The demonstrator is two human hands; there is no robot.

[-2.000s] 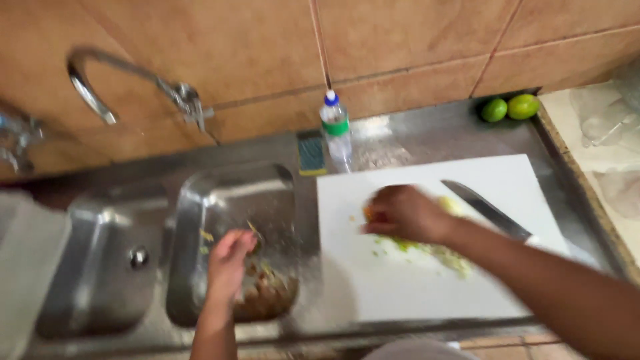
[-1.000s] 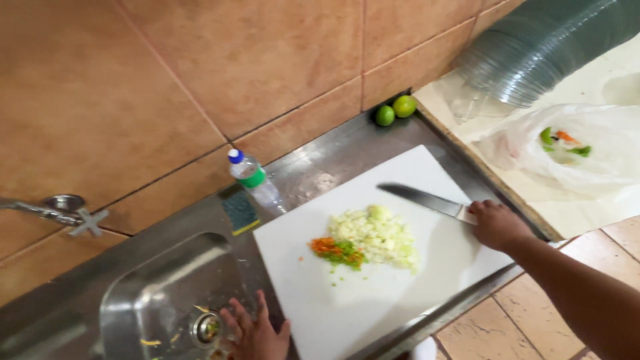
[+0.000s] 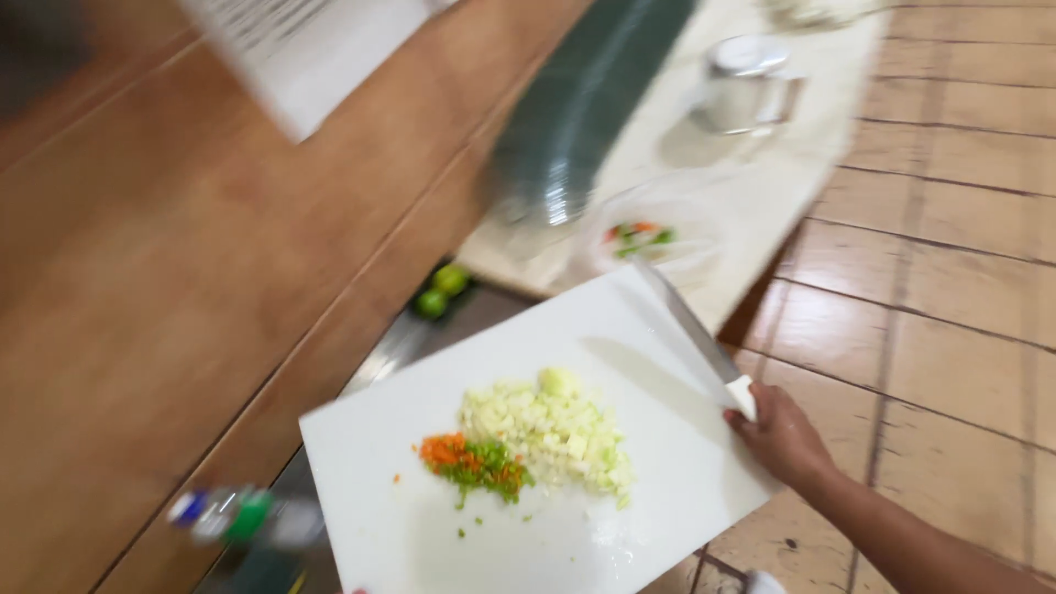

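Note:
My right hand (image 3: 780, 433) grips the white handle of a kitchen knife (image 3: 689, 318) at the right edge of a white cutting board (image 3: 676, 487). The blade points up and left along that edge. Only a fingertip of my left hand (image 3: 359, 591) shows, at the board's lower left edge; what its fingers do is hidden. On the board lie a heap of chopped pale green vegetable (image 3: 553, 429), chopped orange vegetable (image 3: 445, 452) and chopped green vegetable (image 3: 495, 472), the last two touching the heap's lower left side. The board is tilted.
A plastic bottle (image 3: 247, 516) and a blurred sponge (image 3: 268, 569) are left of the board. Two limes (image 3: 441, 290) sit behind it. Beyond are a clear plastic bag with vegetable pieces (image 3: 643, 235), a metal canister (image 3: 738, 82) and a large dark green wrapped roll (image 3: 577, 115). A printed sheet (image 3: 318, 58) hangs on the wall.
My right hand has taken hold of the knife, which lay on the board two seconds ago. The board has come up off the counter. My left hand has moved from the sink to its edge. The view has swung right.

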